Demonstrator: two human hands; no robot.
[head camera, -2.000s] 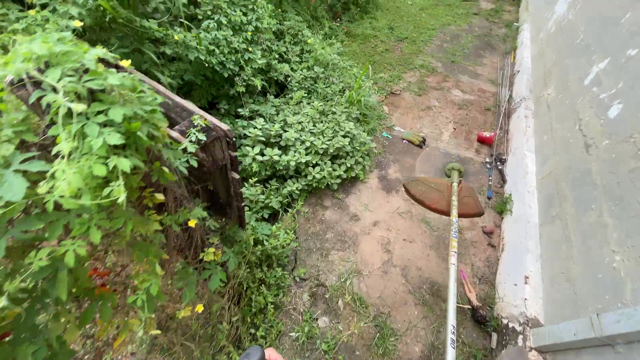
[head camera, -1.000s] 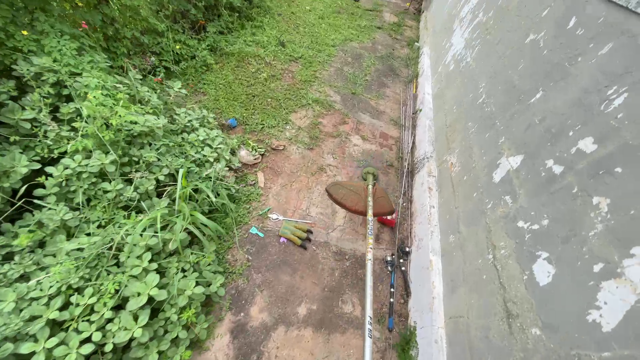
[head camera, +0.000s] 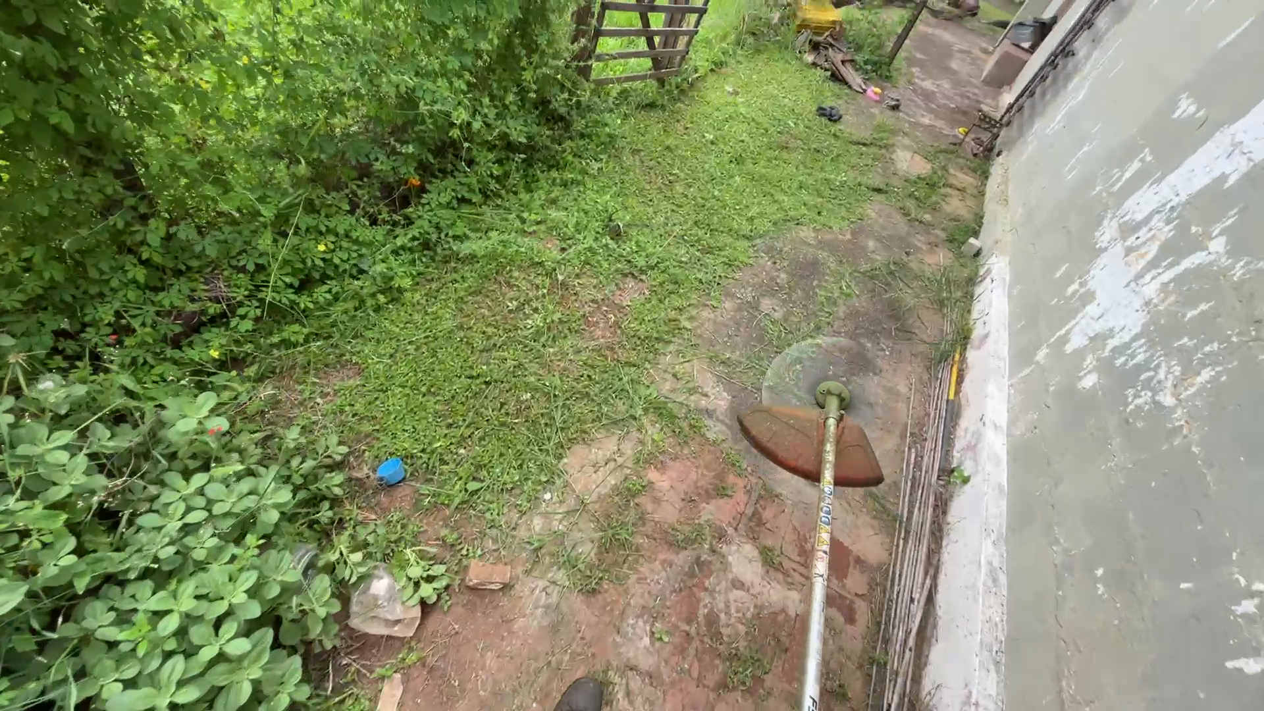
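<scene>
A brush cutter's pale metal shaft point(head camera: 818, 583) rises from the bottom edge, right of centre. Near its far end sits a rust-stained debris guard point(head camera: 805, 444), with the green gear head point(head camera: 832, 395) just beyond it. Around the head shows a blurred, see-through disc point(head camera: 790, 370), over the bare ground close to the wall. Neither of my hands is in view, and the near end of the shaft is cut off by the frame. The dark tip of a shoe point(head camera: 580, 694) shows at the bottom.
A peeling grey wall point(head camera: 1136, 395) runs along the right, with long thin sticks point(head camera: 913, 553) lying at its foot. Leafy plants point(head camera: 168, 553), a blue cup-like thing point(head camera: 391, 471), a plastic bag point(head camera: 380, 602) and a brick piece point(head camera: 488, 575) are at left. A wooden gate point(head camera: 647, 39) stands beyond the grass point(head camera: 691, 197).
The view has moved forward along the wall. The gloves, blue rod and red thing seen on the ground one second ago are out of view; the gate and far path have come into view.
</scene>
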